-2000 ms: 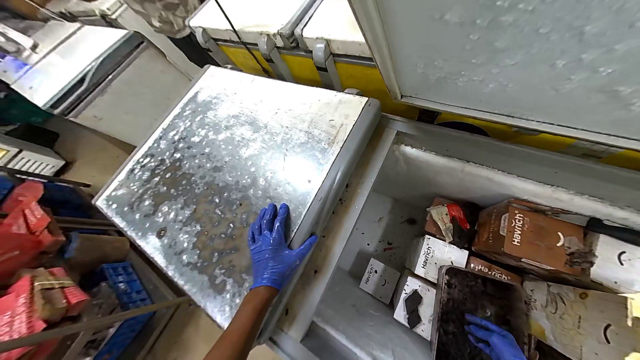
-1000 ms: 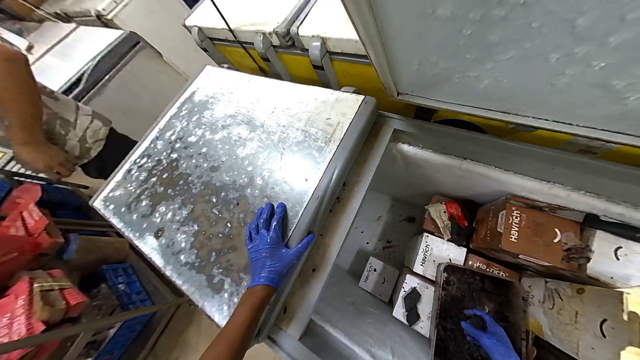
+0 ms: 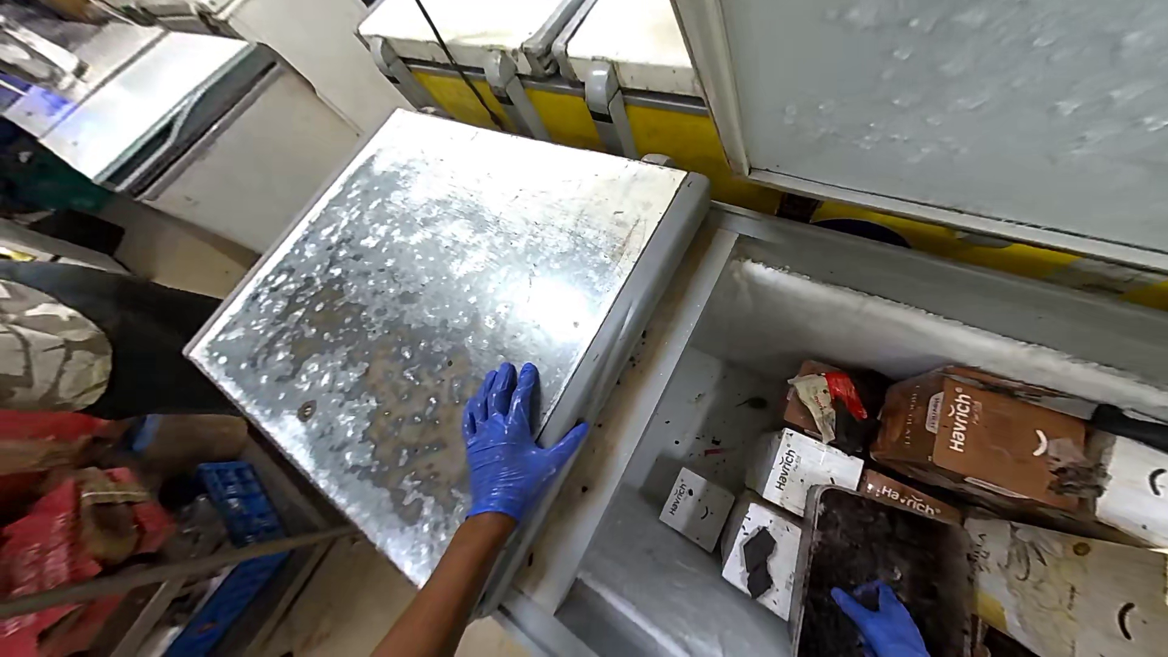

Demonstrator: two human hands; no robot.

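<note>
My left hand (image 3: 513, 447), in a blue glove, rests flat on the closed metal lid (image 3: 438, 319) of a chest freezer, close to the lid's right edge, fingers apart. Down in the open right side of the freezer, my right hand (image 3: 881, 620), also blue-gloved, is over a dark rectangular tray (image 3: 890, 547); whether it holds anything cannot be told. The tray sits among brown and white cartons, among them a large brown box (image 3: 985, 438), a small white box (image 3: 696, 509) and a white box with a dark patch (image 3: 762, 558). A red and cream wrapper (image 3: 826, 401) lies behind them.
The raised freezer lid (image 3: 931, 109) stands at the upper right. Behind are yellow-fronted freezers (image 3: 566, 119). At the lower left are red packages (image 3: 73, 538), a blue crate (image 3: 242, 502) and a metal rail (image 3: 182, 570). A person's patterned clothing (image 3: 46, 351) shows at the left edge.
My left hand has stayed on the lid. My right hand has shifted slightly over the tray. The other person's arm, seen at the left one second ago, is out of view.
</note>
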